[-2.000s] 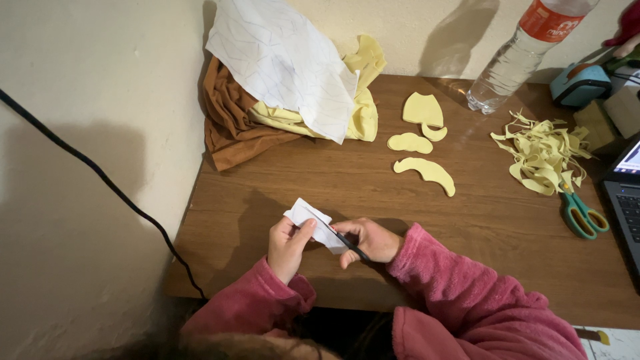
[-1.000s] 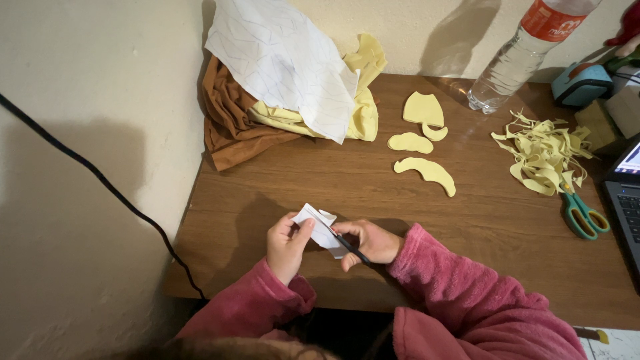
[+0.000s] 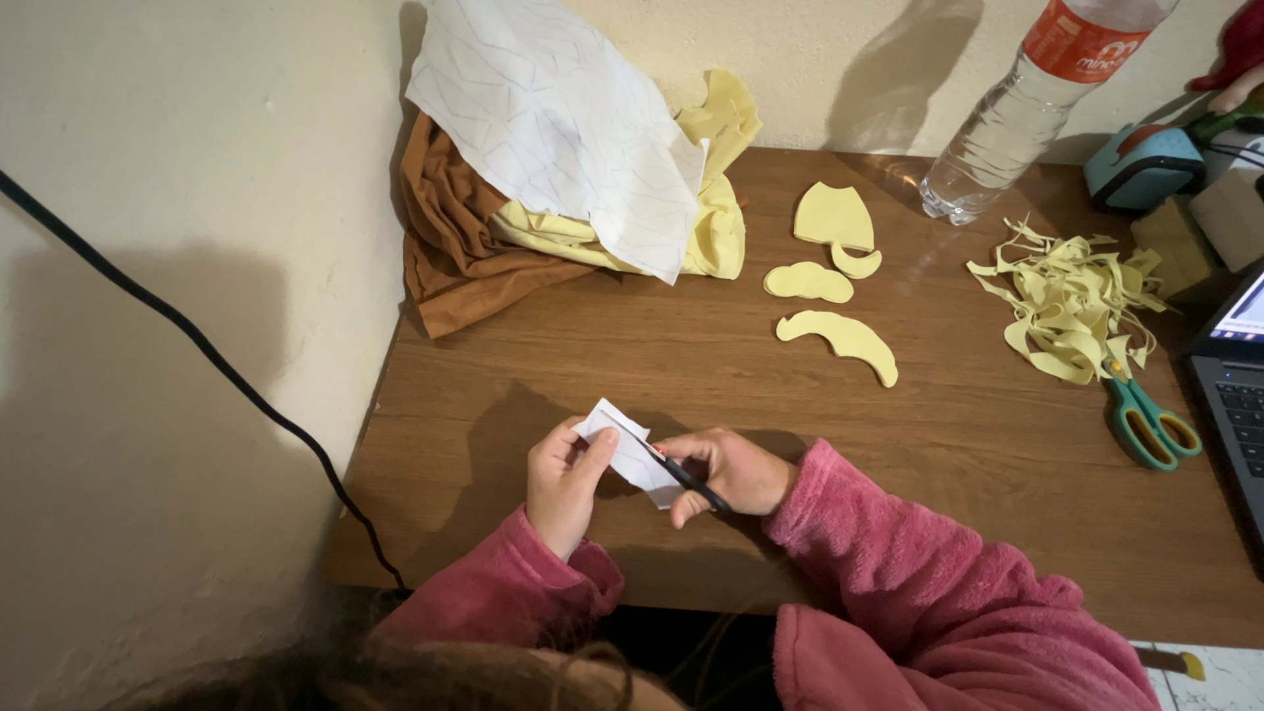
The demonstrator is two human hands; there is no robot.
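My left hand [image 3: 568, 479] pinches a small white piece with drawn lines [image 3: 632, 459], paper or cloth, between thumb and fingers. Black-handled scissors [image 3: 691, 482] are in my right hand [image 3: 731, 474], their blades lying across that piece. Beyond my hands, several cut yellow shapes lie on the wooden table: a curved strip [image 3: 839, 341], a rounded bumpy one [image 3: 808, 282], a small crescent [image 3: 855, 262] and a larger bell-like one [image 3: 835, 215]. A heap of yellow scraps [image 3: 1076, 296] lies to the right, touching green-handled scissors [image 3: 1148, 420].
Brown fabric [image 3: 454, 237], yellow fabric [image 3: 726, 222] and a lined white sheet [image 3: 573, 128] are piled at the back left. A plastic bottle [image 3: 1017, 118] stands near the wall. A laptop [image 3: 1239, 385] borders the right side. A black cable [image 3: 227, 365] hangs at left.
The white piece has shifted and tilted slightly in my left hand, against the scissors. My right hand stays in about the same place. The things on the table have not moved.
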